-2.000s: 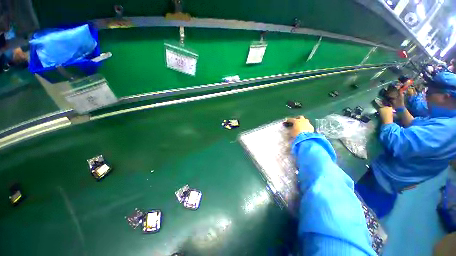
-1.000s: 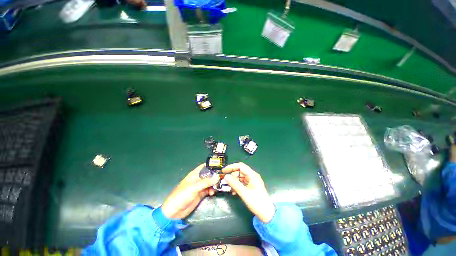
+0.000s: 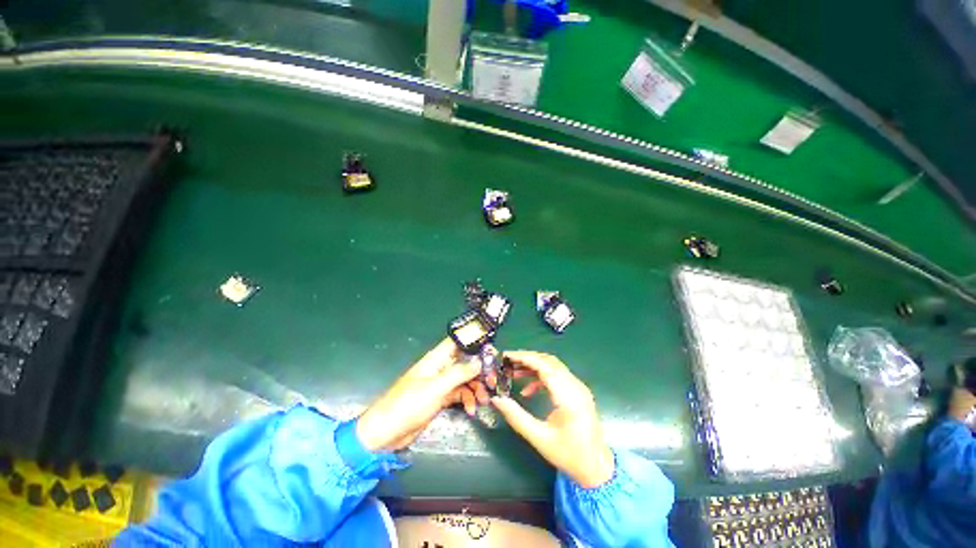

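Note:
My left hand (image 3: 423, 394) holds an open black watch case (image 3: 471, 331) with a pale yellowish inside, near the bench's front edge. My right hand (image 3: 554, 415) holds a small dark part (image 3: 504, 377) between thumb and fingers, close beside my left fingertips. A thin tail or second piece lies between the hands, too small and blurred to name. Another case with a pale inside (image 3: 497, 308) lies just behind the held case. A further open case (image 3: 559, 314) lies to its right.
A clear blister tray (image 3: 758, 369) lies at right, a parts tray (image 3: 766, 521) below it, and a crumpled clear bag (image 3: 875, 358) beyond. Black trays (image 3: 64, 230) stand at left, a yellow tray (image 3: 48, 516) lower left. A pale square part (image 3: 238, 289) and several cases lie on the green bench. A person's blue sleeve (image 3: 942, 471) shows far right.
My right hand has come back from the blister tray to my left hand. Since one second ago the view has shifted, and the held case now shows tilted above my left fingers.

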